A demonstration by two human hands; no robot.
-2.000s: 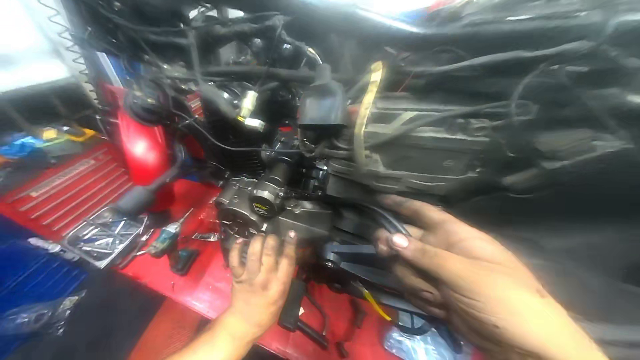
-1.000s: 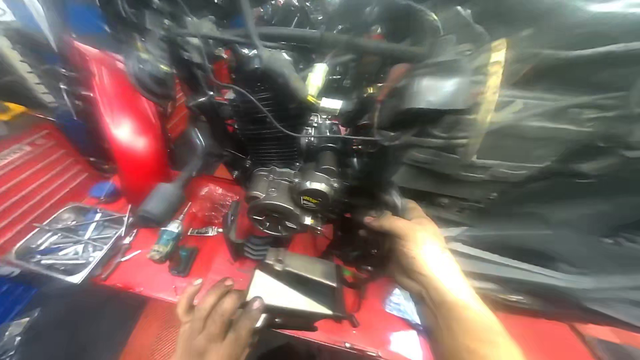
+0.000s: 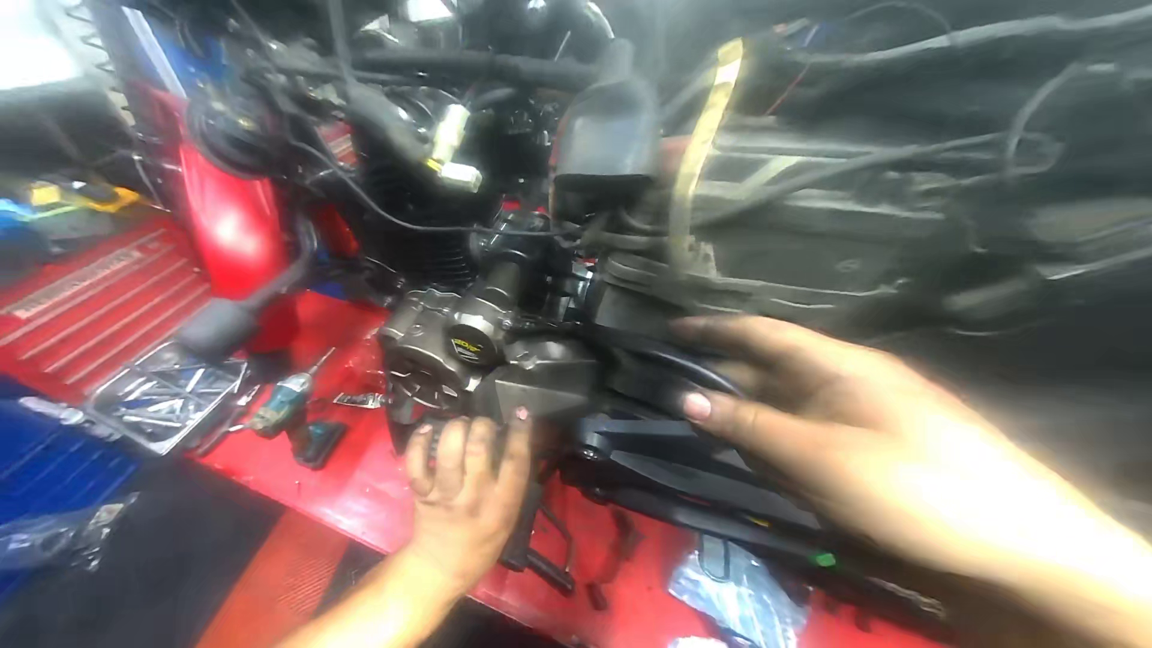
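The metal engine (image 3: 432, 346) of a motorcycle stands on a red work surface (image 3: 360, 504), partly blurred. My left hand (image 3: 468, 481) rests its fingertips on the lower edge of a metal cover (image 3: 540, 387) at the engine's side. To the right, my right hand (image 3: 792, 405) pinches a curved black part (image 3: 675, 360), perhaps a hose or cover edge, between thumb and fingers. A black swingarm-like frame part (image 3: 684, 477) lies below that hand. What the right fingers touch behind the black part is hidden.
A cordless drill (image 3: 283, 400) and a metal tray of tools (image 3: 171, 396) lie to the left, beside a red tool chest (image 3: 90, 297). A red fender (image 3: 229, 216) rises behind them. A clear plastic bag (image 3: 742, 589) lies at the lower right. Loose cables hang above the engine.
One second ago the metal cover was tilted low in front of the engine by my left hand; now it sits against the engine's side. My right hand now grips the curved black part.
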